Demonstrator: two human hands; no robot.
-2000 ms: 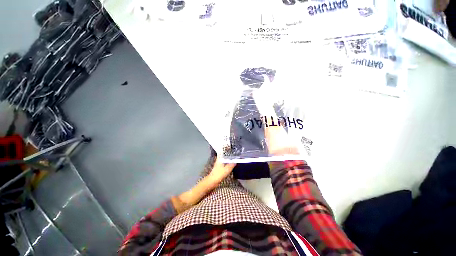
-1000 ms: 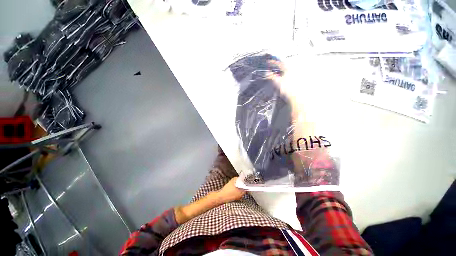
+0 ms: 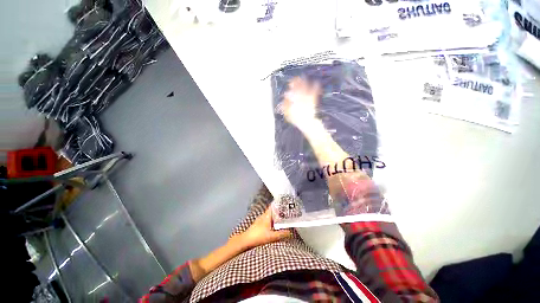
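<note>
A clear garment polybag (image 3: 308, 216) with black lettering lies on the white table, its white-edged mouth towards me. A dark folded garment (image 3: 355, 112) lies flat inside it and fills most of its width. My right hand (image 3: 301, 102) is inside the bag, blurred, fingers spread on top of the garment, with the forearm through the mouth. My left hand (image 3: 267, 226) is at the left corner of the bag mouth and holds its edge; its fingertips are partly hidden.
Empty printed polybags (image 3: 468, 86) lie on the far and right parts of the table. Shiny bagged bundles (image 3: 89, 65) lie on the floor at left. A metal frame (image 3: 89, 165) and red crate (image 3: 31, 161) stand at lower left. Dark cloth (image 3: 473, 278) is at lower right.
The garment, bunched two seconds ago, is now spread flat and wide in the bag. My right hand has moved left and lies over the garment. My left hand stays at the mouth corner.
</note>
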